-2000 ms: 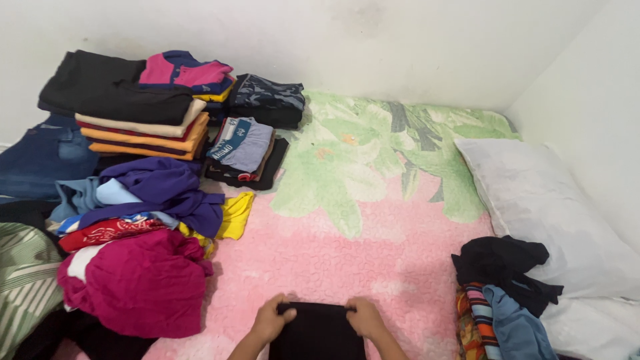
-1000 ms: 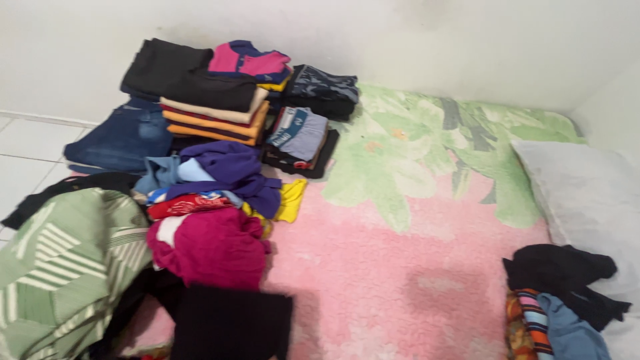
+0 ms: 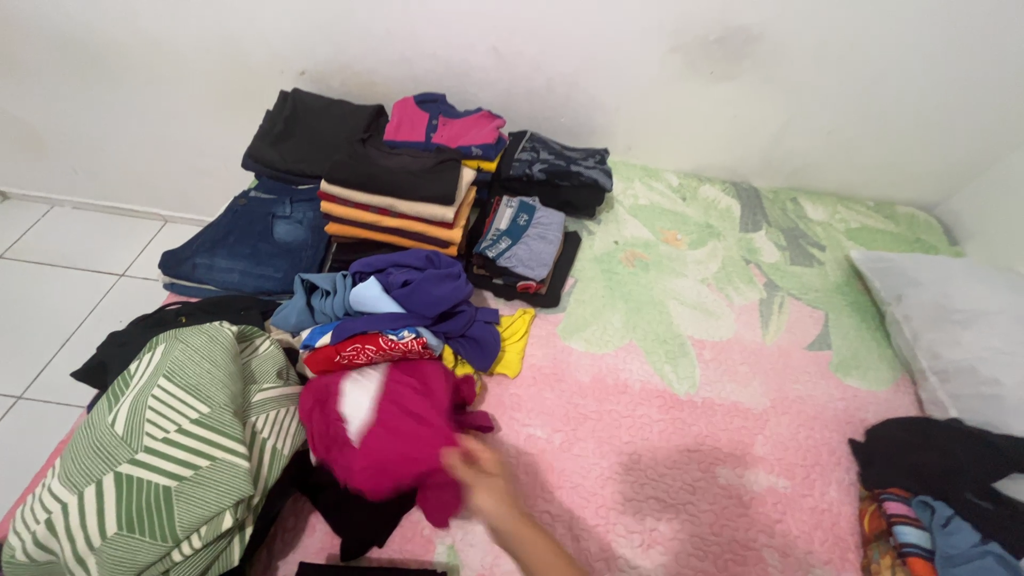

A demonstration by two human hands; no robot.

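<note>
My right hand [image 3: 480,476] is at the right edge of a crumpled magenta garment [image 3: 400,424] with a white patch, its fingers blurred and pinched on the cloth. My left hand is out of view. Behind the magenta garment lie a red patterned cloth [image 3: 368,353], a purple garment [image 3: 428,292] and a yellow one [image 3: 513,342]. A black garment [image 3: 360,512] spreads under its near side. At the bottom edge shows a strip of black cloth [image 3: 368,570].
Folded shirts [image 3: 392,208], blue jeans [image 3: 248,240] and folded underwear [image 3: 528,240] stand near the wall. A green-and-white patterned cloth [image 3: 176,448] is heaped at left. A pillow [image 3: 952,336] and dark clothes [image 3: 928,464] lie at right on the quilted bedspread [image 3: 720,416].
Two seconds ago both hands held a folded black cloth at the bottom centre. Now my right hand is at the magenta garment and my left hand has left view. The view has shifted left.
</note>
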